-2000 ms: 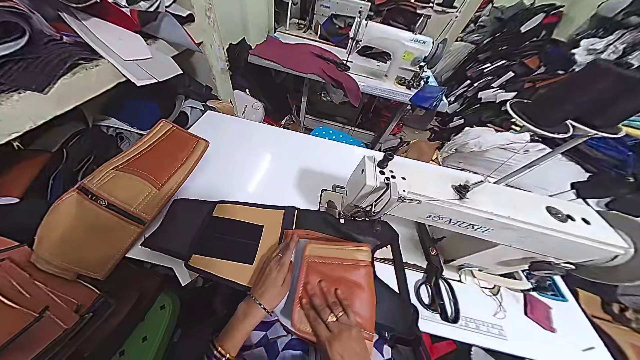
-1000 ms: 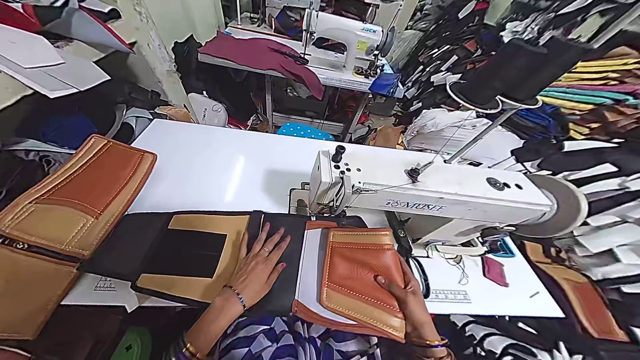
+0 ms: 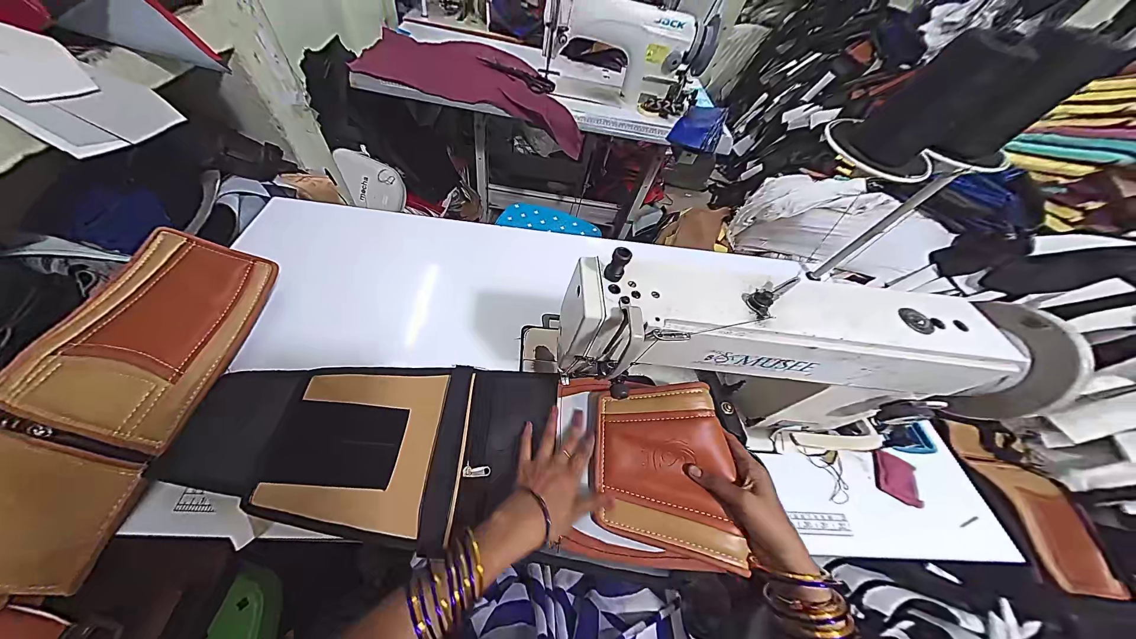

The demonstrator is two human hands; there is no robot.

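A brown and tan stitched leather panel lies on the white sewing table, its top edge close by the needle area of a white sewing machine. My right hand grips the panel's right edge, thumb on top and fingers underneath. My left hand rests flat, fingers spread, across the panel's left border and a black fabric piece. That black piece has a zipper pull and joins a black section with a tan U-shaped patch to the left. The layers under the panel are partly hidden.
Another brown and tan panel with a zipper overlaps the table's left end. Black thread cones stand at the right. A second sewing machine holds maroon cloth on its table behind. A maroon scrap lies right of my right hand.
My right hand has gone from lying flat on the brown panel to gripping its right edge. My left hand has moved right from the black fabric to the panel's left border. The view has shifted.
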